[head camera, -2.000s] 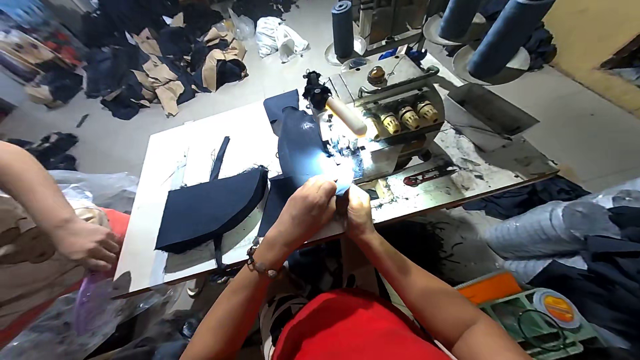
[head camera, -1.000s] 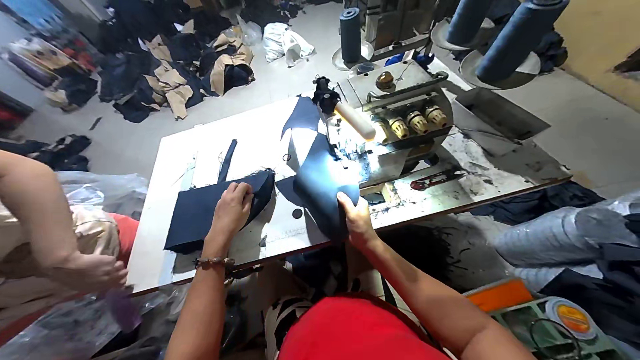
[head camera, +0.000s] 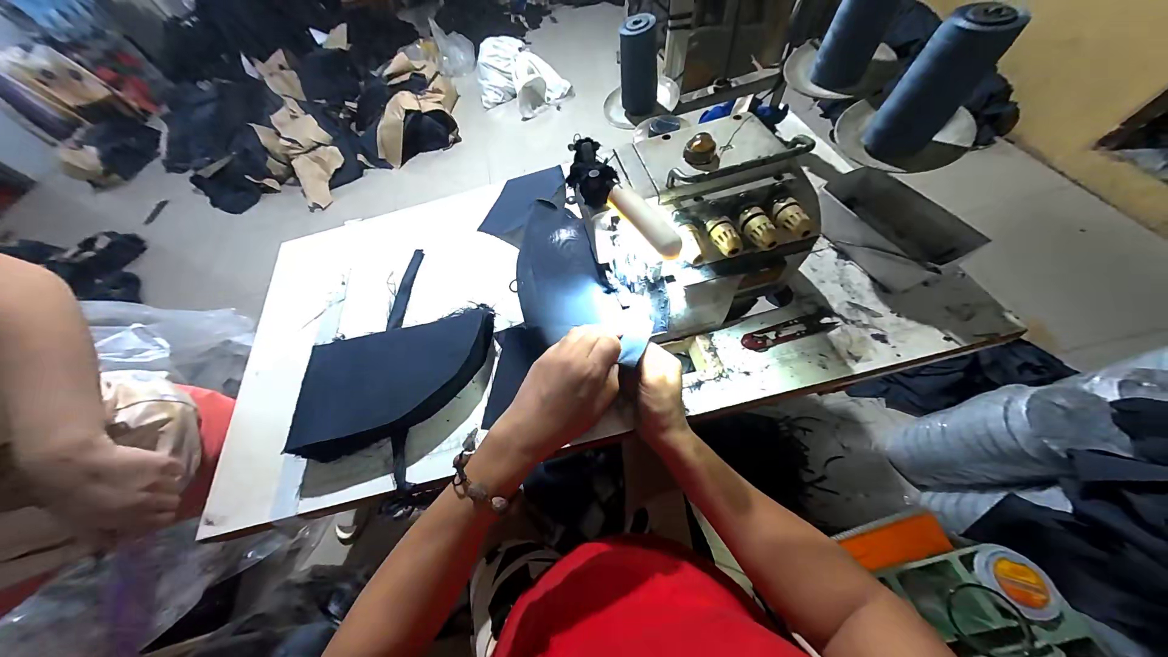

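At the front of an overlock sewing machine (head camera: 721, 201), my left hand (head camera: 579, 374) and my right hand (head camera: 659, 388) pinch the near end of a dark fabric piece (head camera: 557, 265) between them. The cloth runs back from my fingers along the machine's left side, under its bright lamp. Glare hides the needle area. Left of my left hand, a stack of dark cut fabric panels (head camera: 392, 379) with a curved edge lies on the white table (head camera: 265, 365), a dark strip (head camera: 406, 290) showing beyond it.
Thread snips (head camera: 789, 330) lie right of my right hand. Thread cones (head camera: 944, 82) stand behind the machine. Another person's hand (head camera: 137, 484) is beyond the table's left edge. Fabric scraps (head camera: 310, 137) cover the floor behind. A green box (head camera: 995, 593) and wrapped rolls (head camera: 1013, 429) are at lower right.
My left hand has left the panel stack, where it rested one second ago, and is now beside my right hand on the fabric at the machine.
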